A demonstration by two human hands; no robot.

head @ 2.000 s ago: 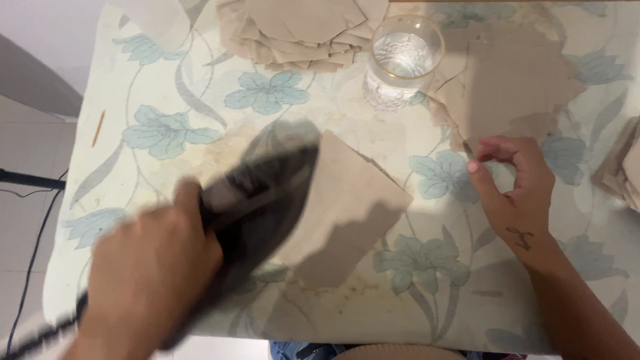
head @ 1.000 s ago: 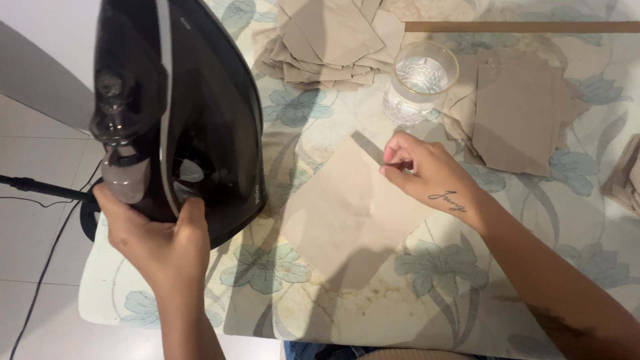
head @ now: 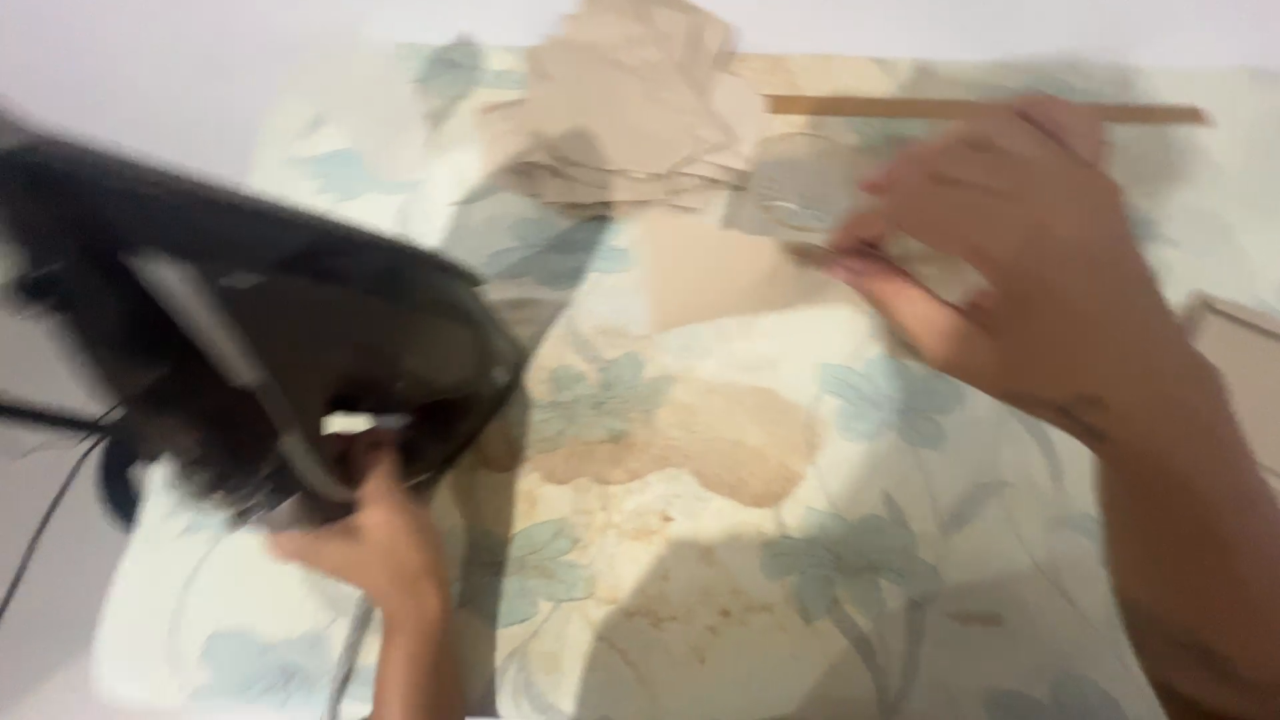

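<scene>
My left hand (head: 385,560) grips the handle of a black clothes iron (head: 330,330), which is raised over the left side of the floral cloth. Blurred by motion, my right hand (head: 1000,240) pinches a corner of a beige fabric piece (head: 710,270) near the glass of water (head: 800,185). That piece hangs or lies just in front of a stack of beige fabric pieces (head: 640,100). My right hand partly hides the glass and the area behind it.
A thin wooden strip (head: 860,106) lies along the far side of the floral ironing surface (head: 680,600), which has brown stains. More beige fabric (head: 1235,350) sits at the right edge. A black cord (head: 50,530) hangs at the left.
The beige piece that lay flat in the middle a second ago has moved away from me with my right hand, toward the stack. The iron has tilted, its tip now toward the right.
</scene>
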